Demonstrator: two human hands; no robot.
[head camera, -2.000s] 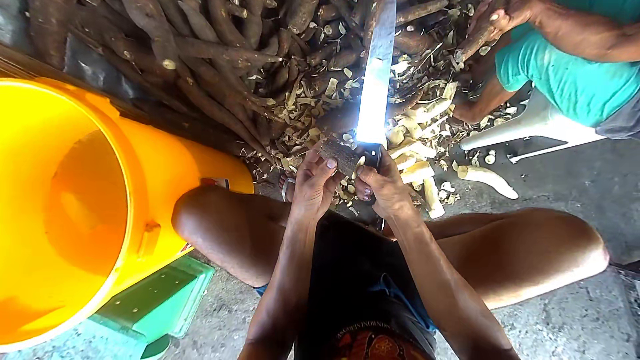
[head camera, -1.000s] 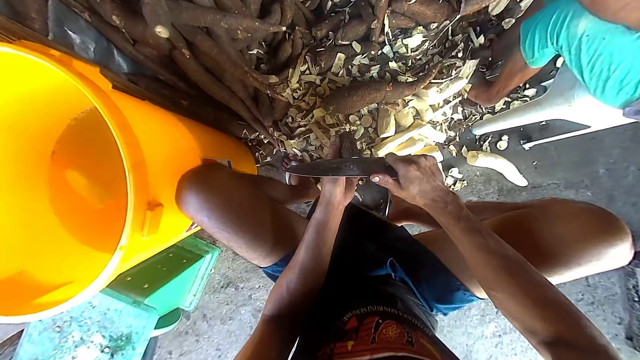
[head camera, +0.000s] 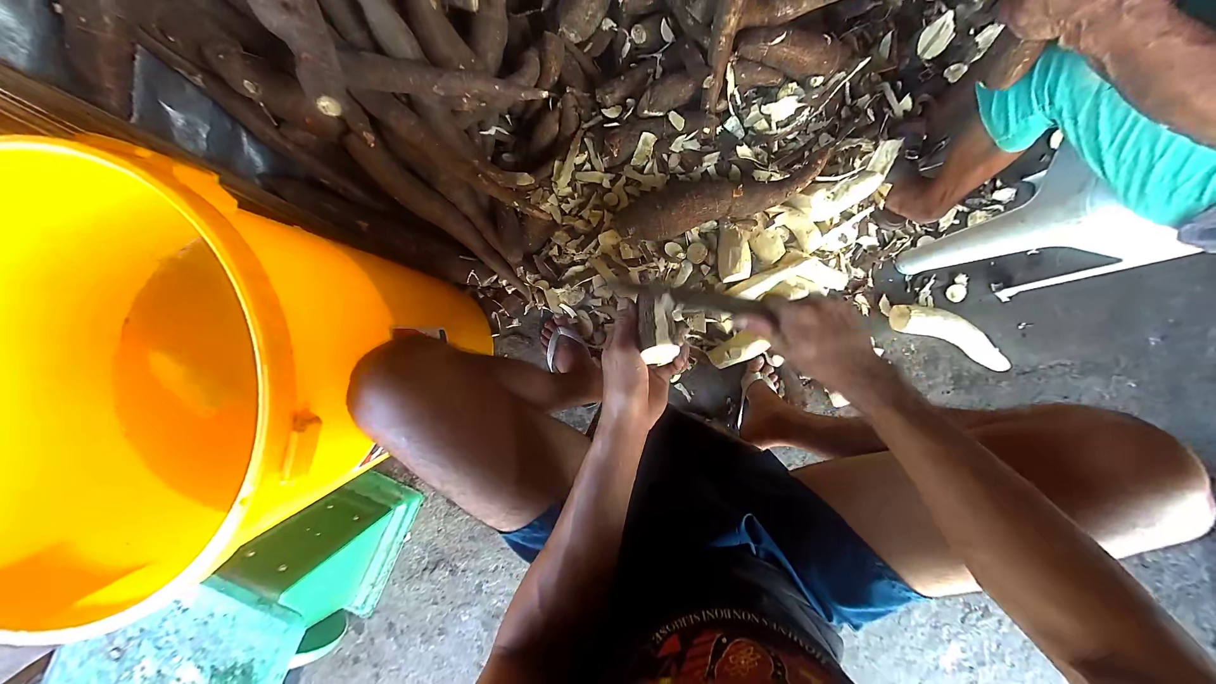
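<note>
My left hand (head camera: 629, 369) grips a short cassava root piece (head camera: 655, 328), brown along its side with a pale strip and a pale cut end facing me. My right hand (head camera: 817, 340) is closed on the handle of a large knife (head camera: 708, 302), whose blurred blade lies across the far end of the piece. Beyond the hands, a whole brown cassava root (head camera: 703, 204) rests on peelings (head camera: 608, 180). Peeled pale cassava pieces (head camera: 788, 275) are heaped just past my right hand.
A large yellow plastic barrel (head camera: 370, 294) lies at the left, its mouth towards me, beside a green plastic container (head camera: 323, 560). Unpeeled cassava roots (head camera: 418, 85) are piled at the far side. Another person (head camera: 1102, 123) sits on a white plastic seat (head camera: 1045, 223) at the right. A peeled root (head camera: 950, 334) lies on the floor.
The knife blade pointed away from me at first, then swung across to the left over my left hand. The root piece, hidden a second ago, shows again with a pale strip along it.
</note>
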